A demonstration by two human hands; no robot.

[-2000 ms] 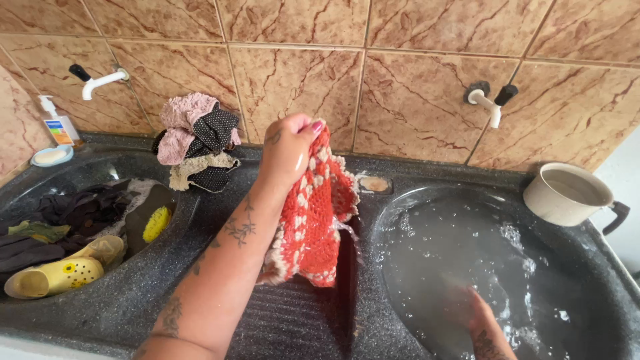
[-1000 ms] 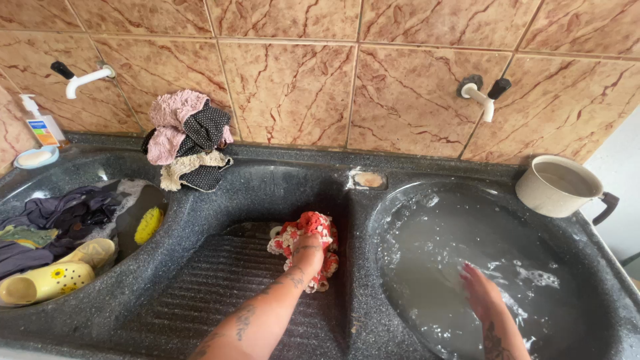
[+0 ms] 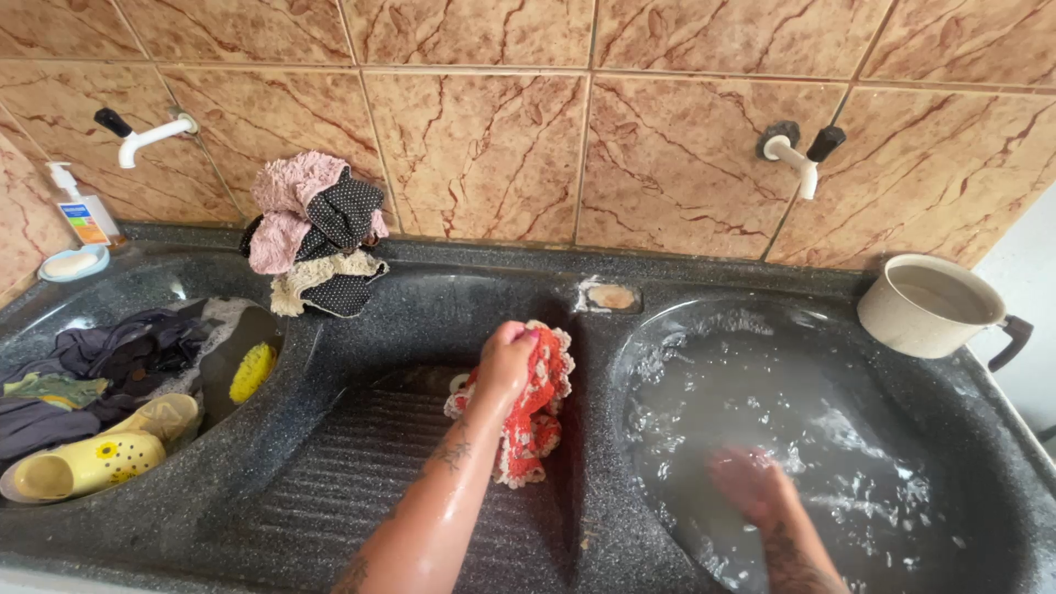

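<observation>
My left hand (image 3: 507, 363) grips a red crocheted cloth with cream edging (image 3: 540, 388), which hangs in folds over the ribbed washboard (image 3: 330, 495) of a dark speckled stone sink. In the right basin, full of cloudy water (image 3: 767, 396), my right hand (image 3: 747, 478) is partly under the surface. Its fingers are blurred by the water, and no object shows in it.
Dark wet clothes (image 3: 124, 355), yellow clogs (image 3: 107, 462) and a yellow brush (image 3: 252, 371) lie in the left basin. Bunched cloths (image 3: 318, 223) rest on the back ledge. A pot of water (image 3: 932, 305) stands on the right rim, below a tap (image 3: 796, 165).
My left hand first held the red cloth up, then had it bunched down on the washboard, and now has it partly lifted again. My right hand has sunk further into the water.
</observation>
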